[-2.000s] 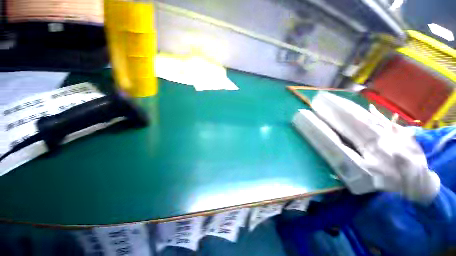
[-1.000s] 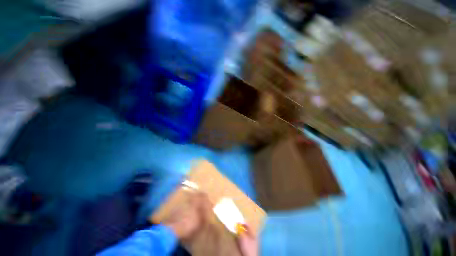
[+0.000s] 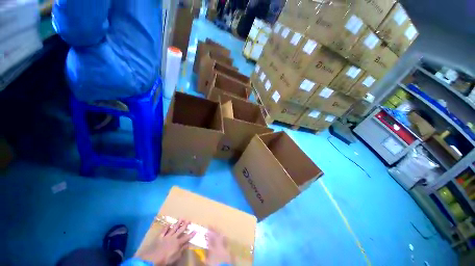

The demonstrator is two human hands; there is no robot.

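Note:
A closed brown carton [image 3: 219, 212] stands on the floor at the bottom of the view. A shiny strip of tape [image 3: 162, 220] and a white label [image 3: 199, 236] lie on its top. My left hand [image 3: 169, 245] rests on the top with its fingers spread, at the left end of the label. My right hand [image 3: 217, 249] is blurred, at the label's right side. A small yellow-orange tool [image 3: 197, 253] shows at its thumb side, seemingly held in it. Both hands are near the bottom edge of the view.
Open cartons [image 3: 190, 134] stand in a row ahead, one [image 3: 265, 182] tilted in view. A person in blue sits on a blue stool [image 3: 145, 132] at left. A film roll [image 3: 172, 71] stands behind. Palletised cartons [image 3: 317, 67] and shelving [image 3: 442, 104] are at right.
The view has swung from the green bench to the floor and steadied. Since one second ago, my left hand has spread over the label's left end, and my right hand has come alongside it.

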